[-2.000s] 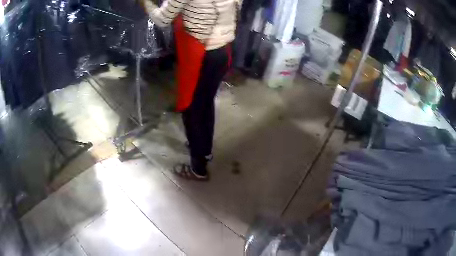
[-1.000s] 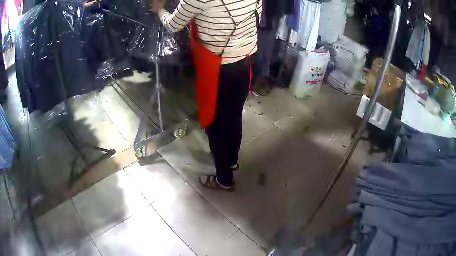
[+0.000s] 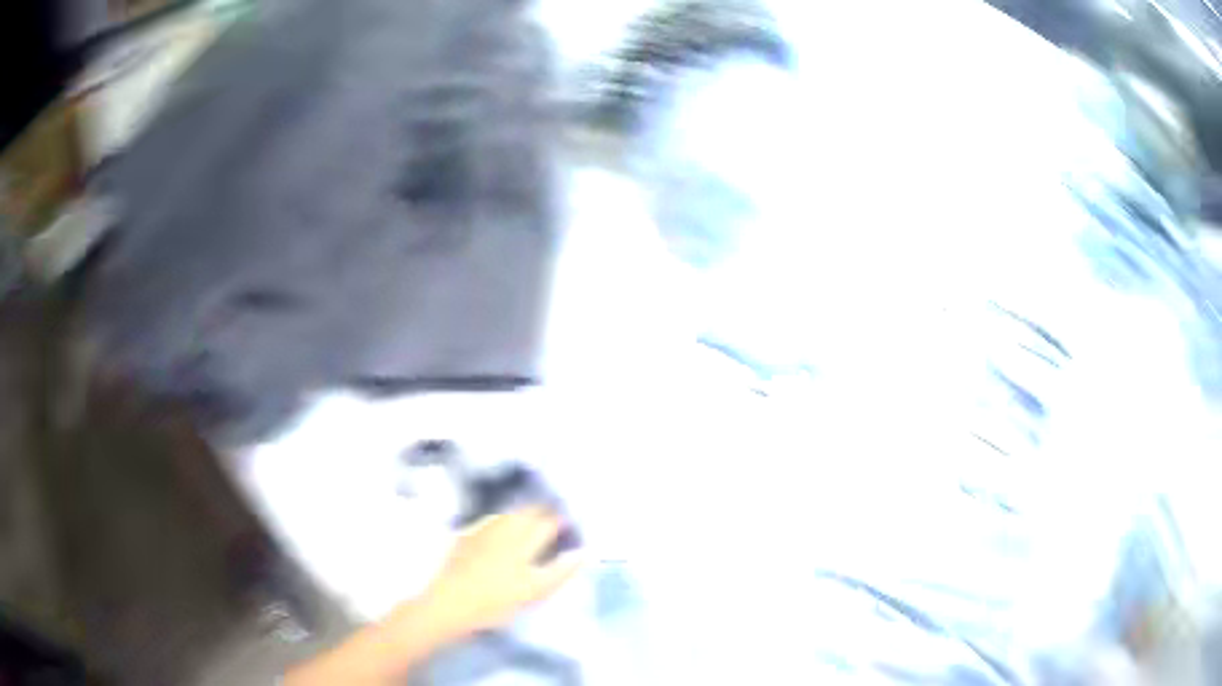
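The picture is blurred and strongly overexposed. My left hand (image 3: 503, 570) reaches in from the bottom left over the white table (image 3: 335, 496). Its fingers are at a small dark item (image 3: 499, 489); whether they grip it or only touch it cannot be told. Very pale blue cloth (image 3: 871, 402), apparently the blouse pile, spreads over the middle and right, with faint folds. Dark bunched shapes (image 3: 697, 40), perhaps hanger hooks, lie at its top end. I cannot make out my right hand.
A stack of dark grey jackets (image 3: 389, 228) lies left of the pale cloth, beyond my left hand. The table edge runs down the left side, with dim floor (image 3: 121, 536) beside it. Dark, shiny shapes are at the upper right.
The view has swung from the aisle, with a person in a red apron, down to the table. The grey stack has shifted from right to left in view. My left hand has come into view.
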